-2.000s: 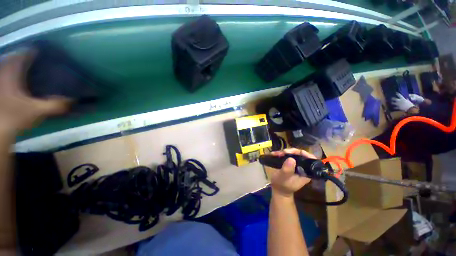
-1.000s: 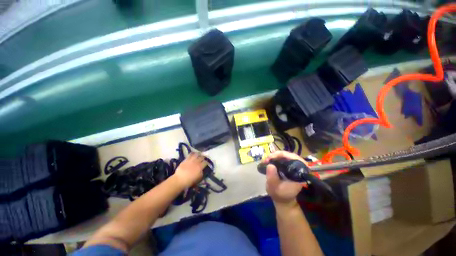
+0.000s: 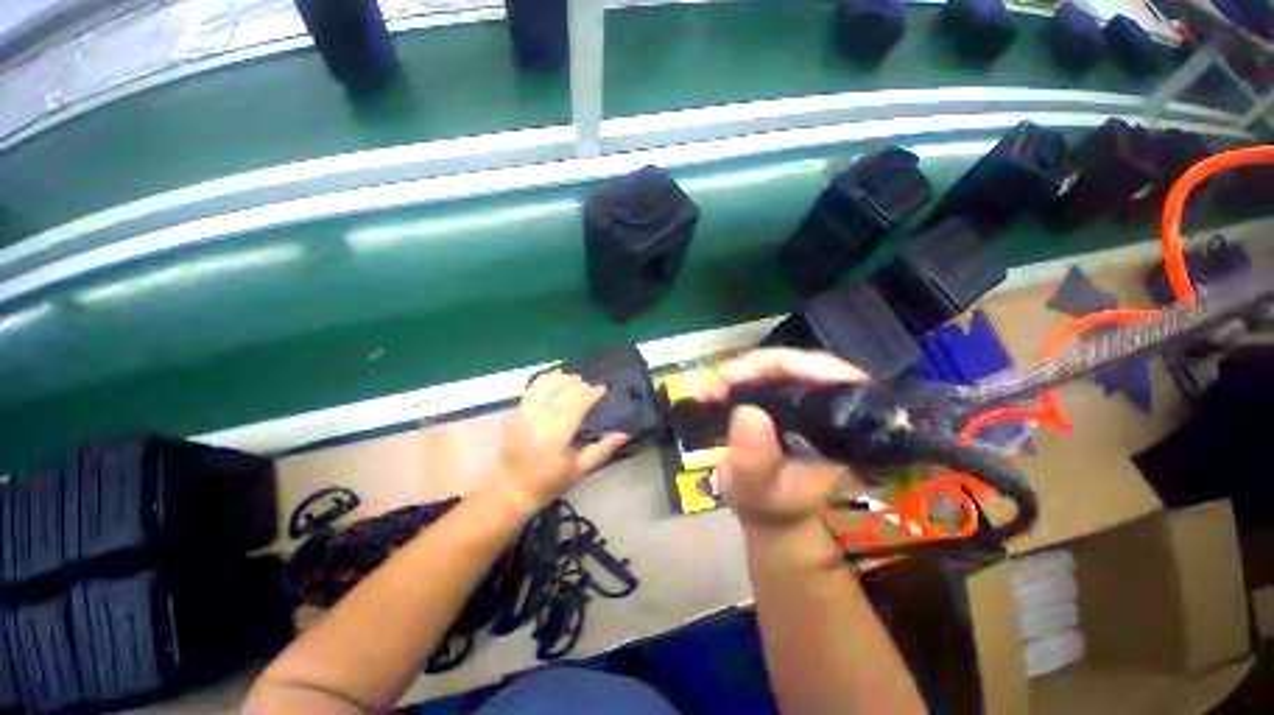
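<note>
My right hand (image 3: 782,454) is closed around the black power screwdriver (image 3: 852,419), which points left over the yellow screw feeder (image 3: 694,486) and partly hides it. My left hand (image 3: 559,436) is on the left side of a black housing unit (image 3: 625,394) on the bench, with its fingers and thumb against it. Whether it holds a small part there cannot be told. The pile of thin black handles (image 3: 559,566) lies on the bench, partly under my left forearm.
Stacked housings (image 3: 140,503) stand at the bench's left end. More housings (image 3: 640,245) sit along the green belt (image 3: 419,273). An orange coiled hose (image 3: 1181,210), blue pieces (image 3: 967,356) and an open carton (image 3: 1118,587) with white packets are at the right.
My left hand has moved from the handle pile up to the housing unit. The screwdriver in my right hand has been raised over the feeder. The view has shifted, showing more of the belts.
</note>
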